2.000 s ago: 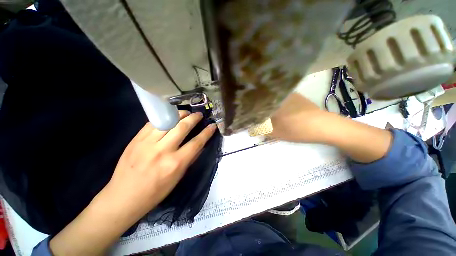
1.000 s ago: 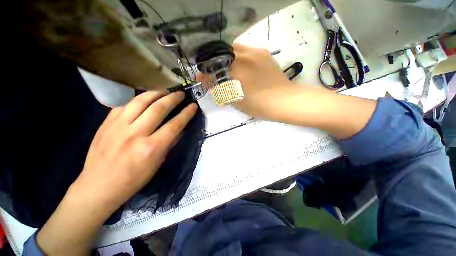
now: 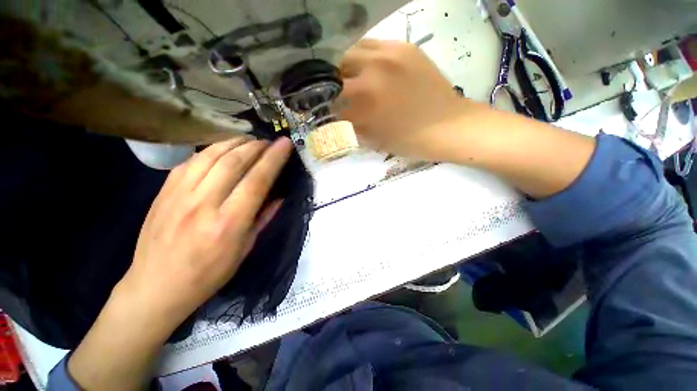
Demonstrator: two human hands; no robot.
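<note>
The dark fabric piece (image 3: 69,221) lies over the left of the table, its frayed edge hanging loose below my left hand. My left hand (image 3: 199,218) lies palm down on it and holds it down, fingertips beside the presser foot (image 3: 298,136). My right hand (image 3: 382,92) is blurred, to the right of the needle area and partly behind the tension knob (image 3: 333,140). Its fingertips are hidden, and I cannot tell whether it holds anything. Small yellow bits show by the foot.
The machine head (image 3: 115,92) fills the upper left, with a white rounded lever (image 3: 159,154) below it. Black-handled scissors (image 3: 535,76) lie upper right. A printed ruler (image 3: 397,256) runs along the table's front edge. A red basket (image 3: 9,351) is at lower left.
The view has shifted, uncovering the tension knob and machine face. My right hand has moved slightly up beside the knob. My left hand stays on the fabric, its fingers closer together.
</note>
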